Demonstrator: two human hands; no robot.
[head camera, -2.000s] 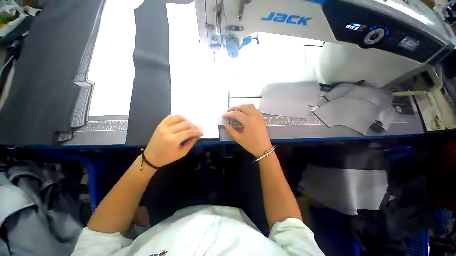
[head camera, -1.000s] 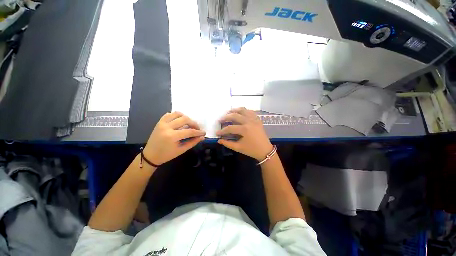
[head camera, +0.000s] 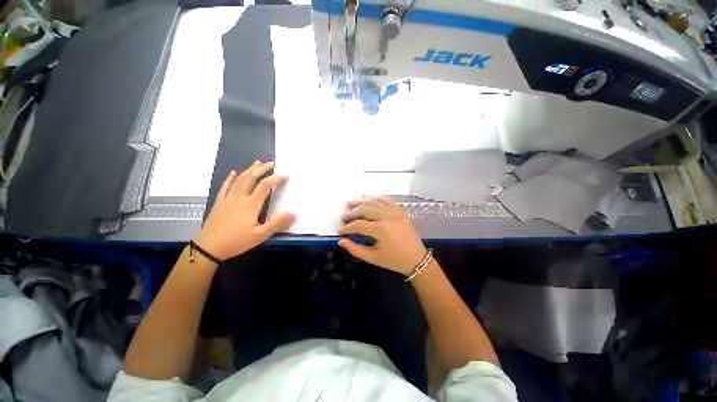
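Note:
A long dark garment panel (head camera: 245, 118) lies on the table, with a white lining piece (head camera: 314, 173) on its right part, washed out by the lamp. My left hand (head camera: 248, 210) lies with spread fingers on the dark panel and the white piece's left edge. My right hand (head camera: 383, 229) rests at the white piece's lower right corner, its thumb and fingertips at the edge; whether it pinches the cloth is unclear. The presser foot area (head camera: 346, 98) of the JACK machine (head camera: 472, 39) is above the cloth, blurred by glare.
A stack of dark cut panels (head camera: 79, 118) lies at the left. Small light grey pieces (head camera: 550, 184) overlap at the right under the machine arm. Pale pieces (head camera: 550, 318) hang below the blue front edge (head camera: 472, 239). Grey cloth (head camera: 63, 322) is heaped at lower left.
My left hand has moved left, away from the right hand, and its fingers have spread flat on the cloth. My right hand has shifted slightly. The view has tilted a little.

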